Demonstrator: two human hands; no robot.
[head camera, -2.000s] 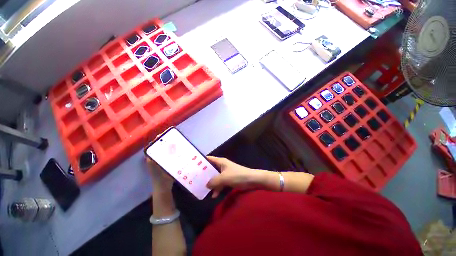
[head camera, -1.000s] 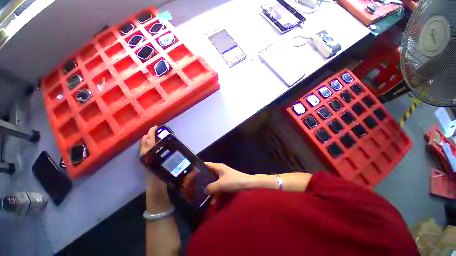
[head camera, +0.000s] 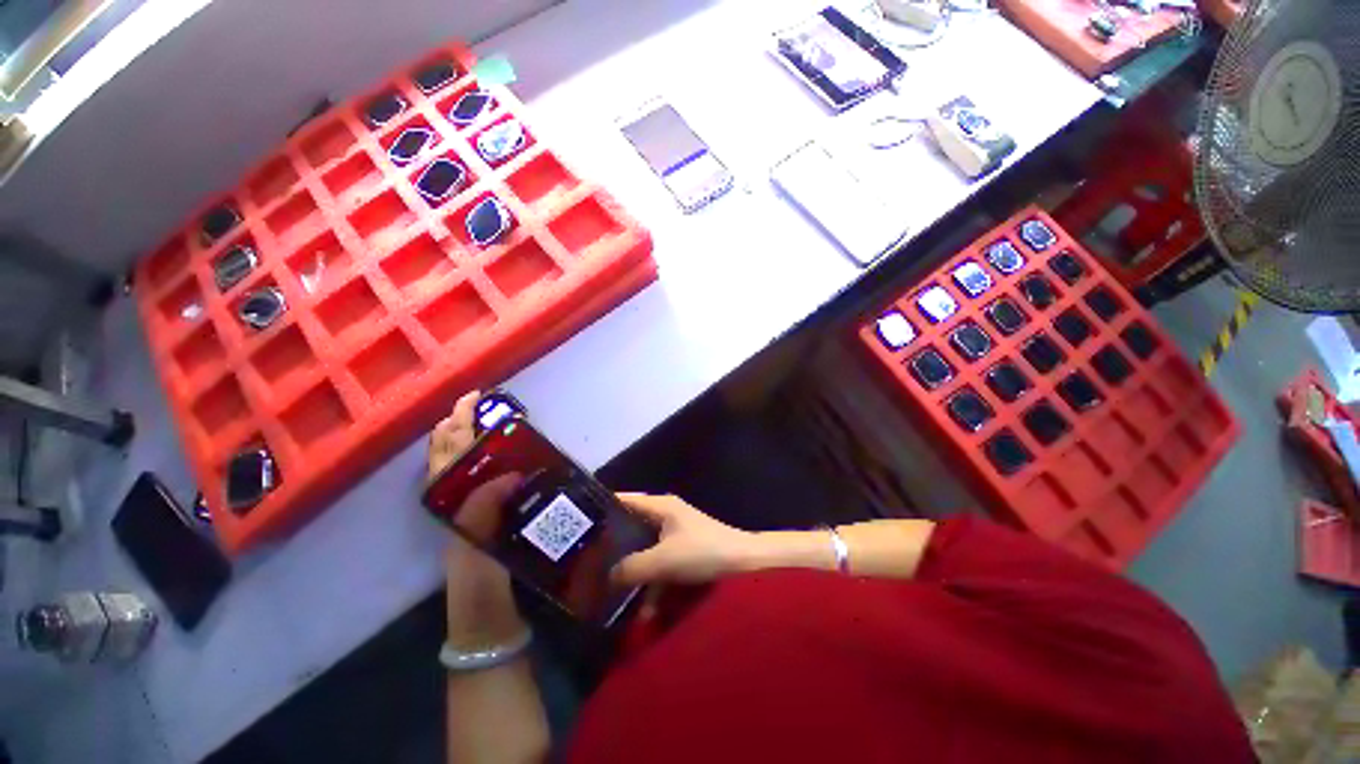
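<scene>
The test smartphone (head camera: 545, 515) lies tilted in front of me, its dark screen showing a white square code. My right hand (head camera: 674, 540) grips its lower right end. A smartwatch (head camera: 498, 408) with a partly lit screen shows just past the phone's upper end. My left hand (head camera: 454, 436) holds the watch there, its fingertips showing beside it; the rest of its grip is hidden under the phone. The red-orange bench watch tray (head camera: 400, 358) lies beyond, with dark watches in some square pockets.
A spare black phone (head camera: 170, 549) and shiny clear rolls (head camera: 87, 627) lie left. Two slim phones (head camera: 676, 154) (head camera: 838, 203) and a black-framed device (head camera: 838, 60) lie mid-table and beyond. The second watch tray (head camera: 1096, 485) sits lower right, near a fan (head camera: 1290, 142).
The phone screen changed from a white app page to a dark camera-like view, now with a sharp code. The watch came into view at the phone's upper end in my left hand.
</scene>
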